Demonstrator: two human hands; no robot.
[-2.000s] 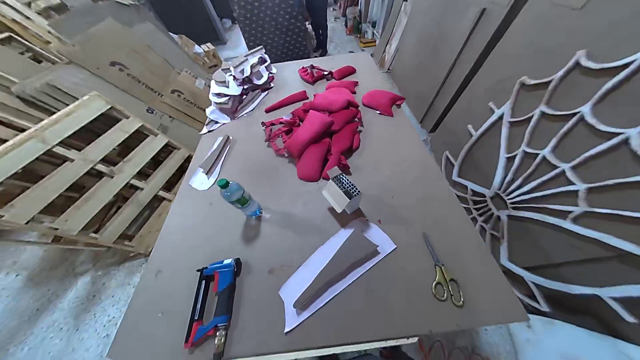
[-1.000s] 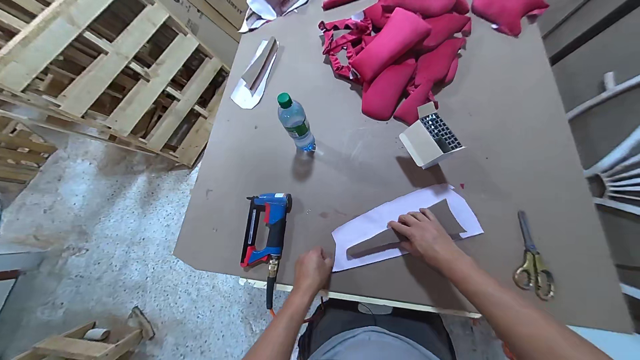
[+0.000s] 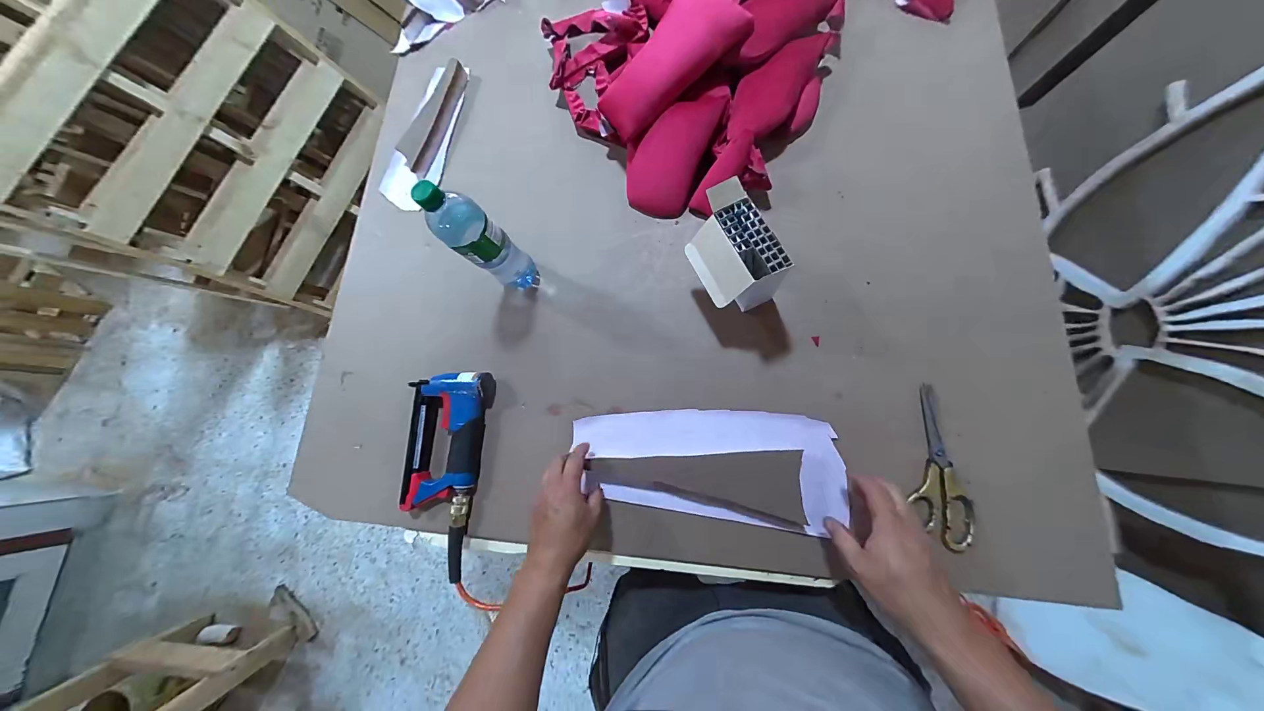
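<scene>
A piece of white fabric (image 3: pixel 703 432) lies near the table's front edge with a tapered grey-brown panel (image 3: pixel 731 479) on it. My left hand (image 3: pixel 565 509) holds the fabric's left end between thumb and fingers. At the lower right corner, my right hand (image 3: pixel 882 541) pinches the fabric with its thumb on top; its fingertips are partly hidden. A blue and black pneumatic staple gun (image 3: pixel 456 434) rests left of my left hand, its hose hanging over the edge. Gold-handled scissors (image 3: pixel 940 474) lie just right of my right hand.
A plastic bottle (image 3: pixel 479 240) with a green cap and an open box of staples (image 3: pixel 746 247) stand farther back. Red padded fabric pieces (image 3: pixel 681 109) are heaped behind them. Another white piece with a strip (image 3: pixel 427 133) lies back left. Wooden pallets (image 3: pixel 188 148) stand left, a white web-shaped frame (image 3: pixel 1165 316) right.
Both hands, absent two seconds ago, are now at the fabric. Since one second ago, my right hand has moved from the panel to the right end, and the fabric lies straighter. The view has tilted down.
</scene>
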